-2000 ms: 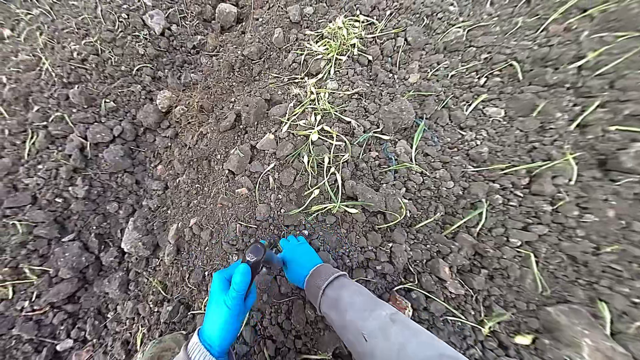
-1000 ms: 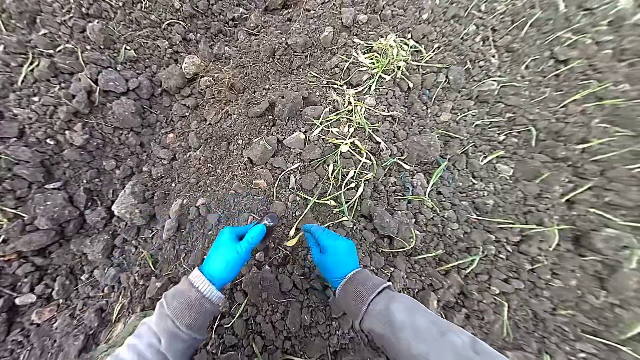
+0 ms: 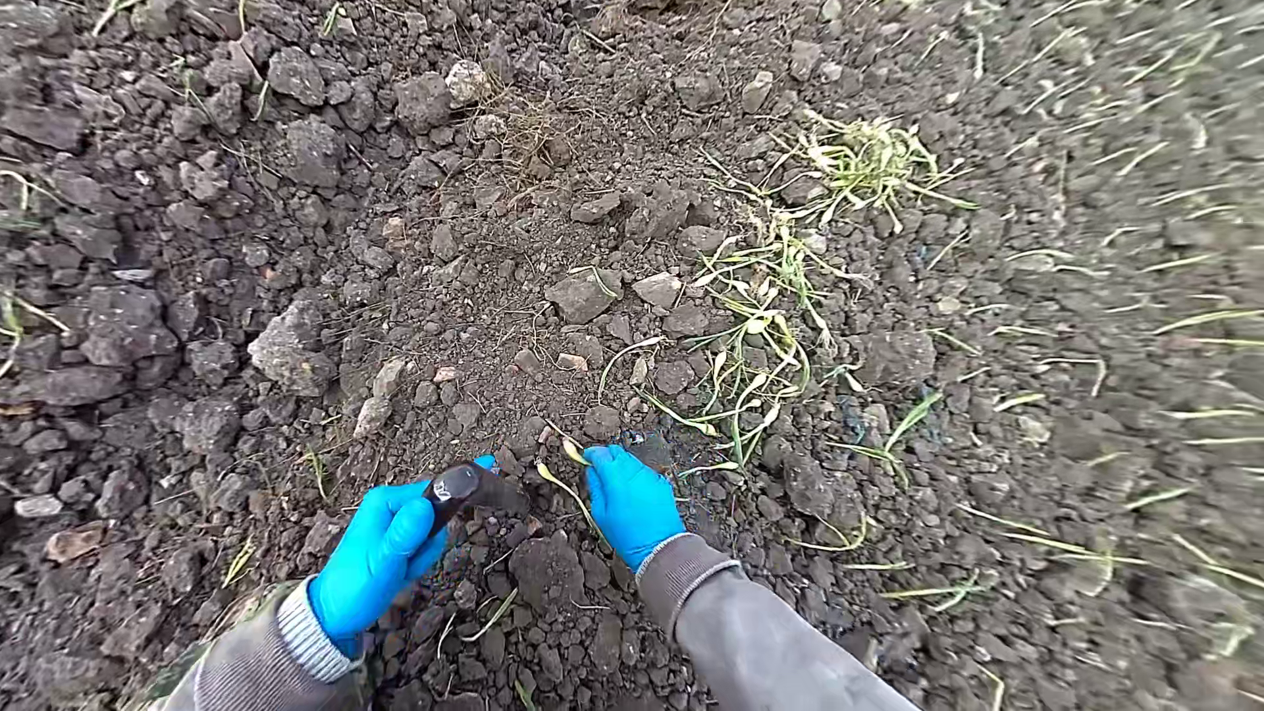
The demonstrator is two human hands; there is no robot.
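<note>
My left hand [image 3: 380,558], in a blue glove, is closed around the black handle of a hand tool [image 3: 456,489] at the lower centre. The tool's dark, blurred end points right; its exact kind cannot be told. Just right of it, my right hand [image 3: 632,504], also gloved in blue, has its fingers on a small bulbed seedling [image 3: 575,452], whose pale bulb sticks out past the fingertips. Another such seedling [image 3: 558,481] lies against the left side of that hand. Pulled seedlings [image 3: 755,380] with pale bulbs and green leaves lie strewn above and right of the right hand.
Cloddy brown soil fills the view. A denser heap of seedlings [image 3: 869,163] lies at the upper right. A large pale clod [image 3: 294,348] is on the left, a flat stone [image 3: 583,294] near the middle. Scattered green shoots [image 3: 913,420] are on the right.
The tool in my left hand now shows its handle raised and pointing up. My right hand, near a bulbed seedling a second ago, now has one at its fingertips.
</note>
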